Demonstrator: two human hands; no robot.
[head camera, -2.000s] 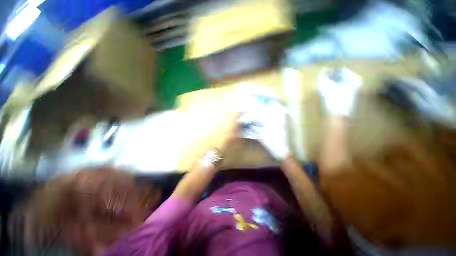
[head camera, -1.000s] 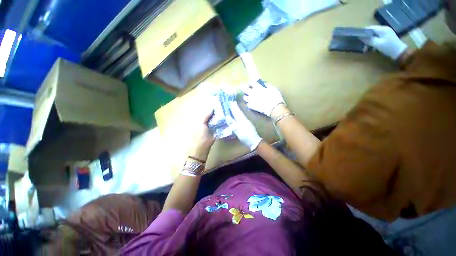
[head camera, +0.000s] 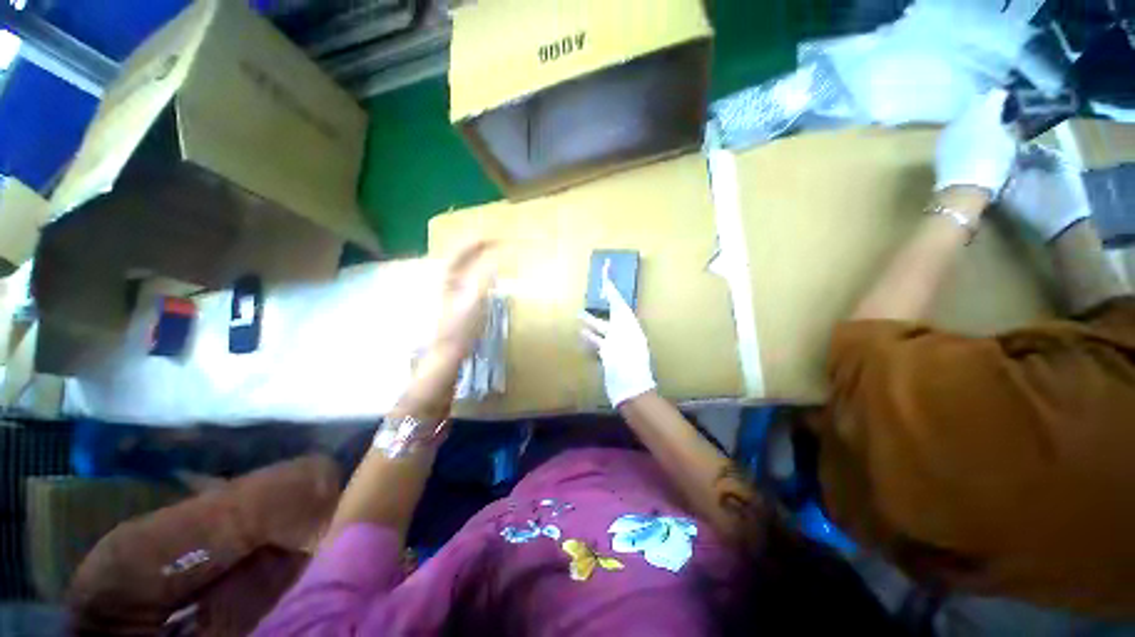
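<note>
A dark product box (head camera: 614, 281) lies flat on the tan cardboard sheet (head camera: 672, 212) in front of me. My right hand (head camera: 621, 351), in a white glove, is at the box's near end, fingers spread, one fingertip over its top. Whether it grips the box is not clear. My left hand (head camera: 463, 302), bare and blurred, is to the left, over the upper part of a silvery bubble bag or bags (head camera: 489, 358) near the sheet's front edge. Its fingers hide any grip.
A small open carton (head camera: 579, 93) stands behind the work. A larger open carton (head camera: 237, 137) is at left, near a phone (head camera: 245, 315) and a red-blue object (head camera: 172, 326). Plastic bags (head camera: 921, 62) lie back right. A neighbour in orange (head camera: 983, 436) has gloved hands at right.
The view has turned. My hands have parted from the silvery bubble bag they held together. A dark box now lies under my right fingers. The neighbour's hands have moved away to the right.
</note>
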